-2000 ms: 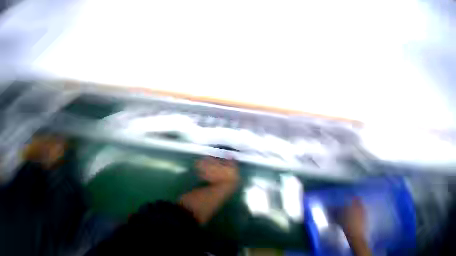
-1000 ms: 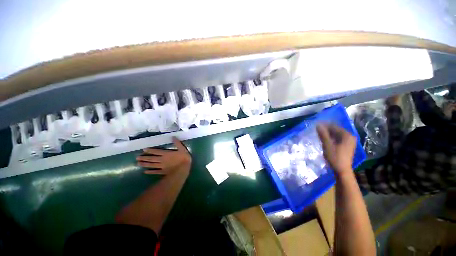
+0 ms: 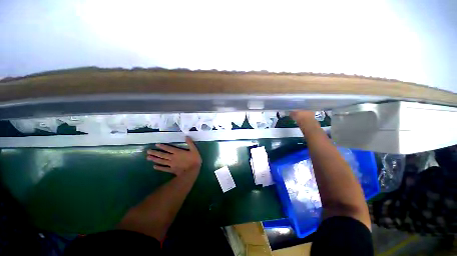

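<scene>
White pouches [image 3: 150, 121] stand in a close row behind the white divider rail [image 3: 100, 140], their upper parts hidden by the shelf edge. My left hand [image 3: 176, 159] lies flat on the green worktop, fingers spread, thumb near the rail, holding nothing. My right hand [image 3: 303, 116] reaches over the rail at the right end of the row; its fingers are hidden under the shelf edge, so what it holds cannot be seen. The large blue tray [image 3: 295, 212] with small clear pieces [image 3: 303, 185] lies below my right forearm, which partly covers it.
White paper slips [image 3: 225, 179] and a stack of slips [image 3: 260, 166] lie left of the tray. A white power box [image 3: 371, 125] is at the right. A brown carton [image 3: 250, 237] and small blue box [image 3: 278, 231] are below. A person in checked clothing [image 3: 421, 200] is at the right.
My right hand has moved from above the tray, up and left, to the row behind the rail. My left hand remains flat on the worktop. The view has shifted, hiding more of the pouches.
</scene>
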